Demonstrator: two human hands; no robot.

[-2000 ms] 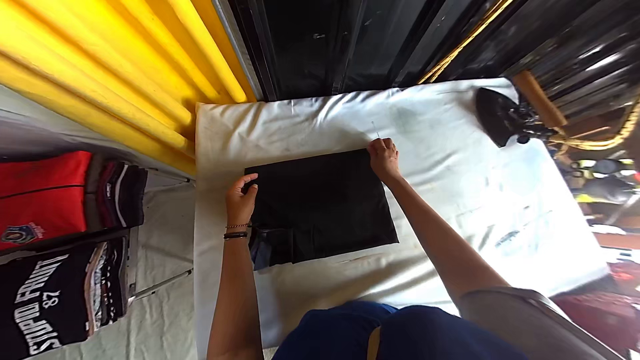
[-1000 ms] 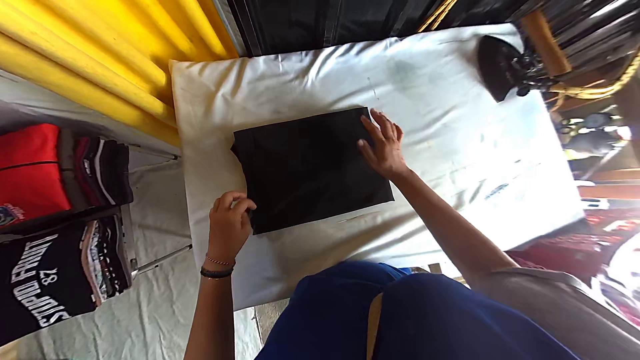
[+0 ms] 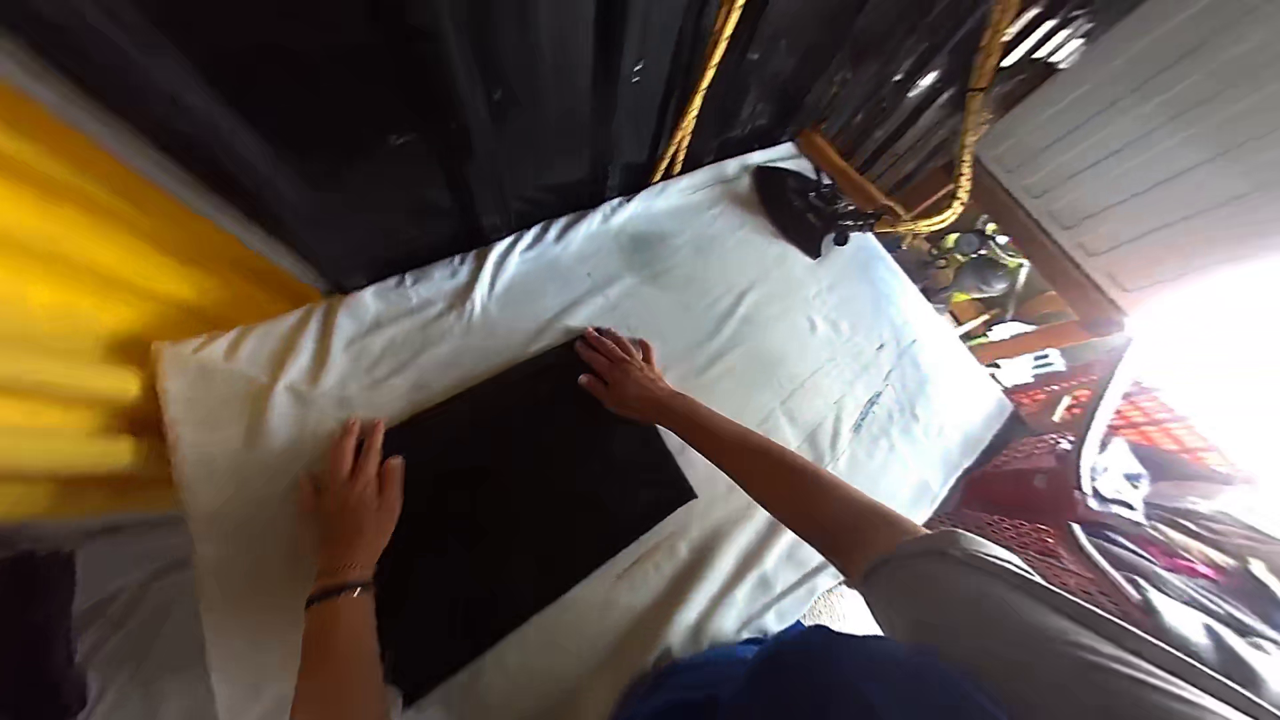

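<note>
A folded black cloth (image 3: 520, 500) lies flat on a table covered with wrinkled white fabric (image 3: 760, 330). My left hand (image 3: 355, 495) rests at the cloth's left edge, palm down with the fingers somewhat apart; it holds nothing that I can see. At the cloth's upper right corner lies my right hand (image 3: 622, 375), its fingertips on the corner and no grip plain to see. A black clothes iron (image 3: 800, 210) sits at the table's far right end, well away from both hands.
Yellow rope (image 3: 965, 160) runs down to the iron's end of the table. A dark corrugated wall (image 3: 450, 110) stands behind the table, and yellow sheeting (image 3: 70, 380) at the left. Red perforated plastic baskets (image 3: 1040, 500) with clothes stand at the right.
My left hand has moved from the cloth's lower left corner up along its left side. My right hand has shifted onto the upper right corner. The view has turned.
</note>
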